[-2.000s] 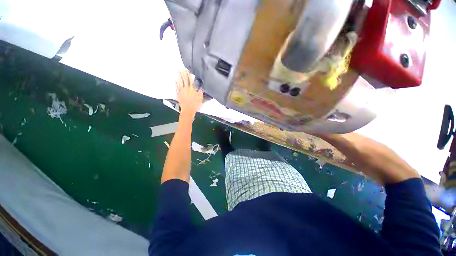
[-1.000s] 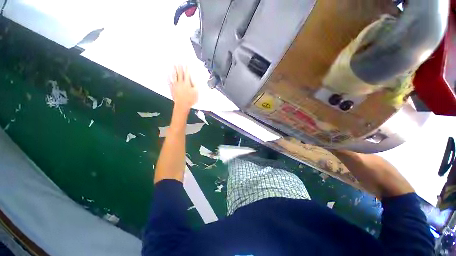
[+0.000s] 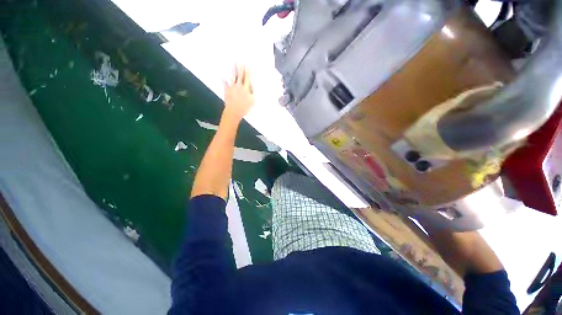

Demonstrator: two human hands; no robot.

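The cloth cutting machine (image 3: 394, 117), silver-grey and brown with a red box and a curved handle bound in yellowish cloth, stands large at the upper right. The white fabric lay (image 3: 203, 58) glares beneath and left of it. My left hand (image 3: 239, 92) lies flat on the lay near its edge, fingers apart, left of the machine and not touching it. My right forearm reaches under the machine body, which hides my right hand. The blade and base plate are hidden too.
The brown table edge (image 3: 410, 246) runs diagonally past my body. White offcuts (image 3: 239, 227) and scraps lie on the green floor (image 3: 117, 166). A neighbouring table with pale skirting (image 3: 61, 215) is at the left. A dark bar-like thing (image 3: 542, 273) lies at the far right.
The view has turned, so the lay edge runs more steeply. The machine looks larger and further right than two seconds ago. My left hand stays flat on the lay, now with a gap to the machine.
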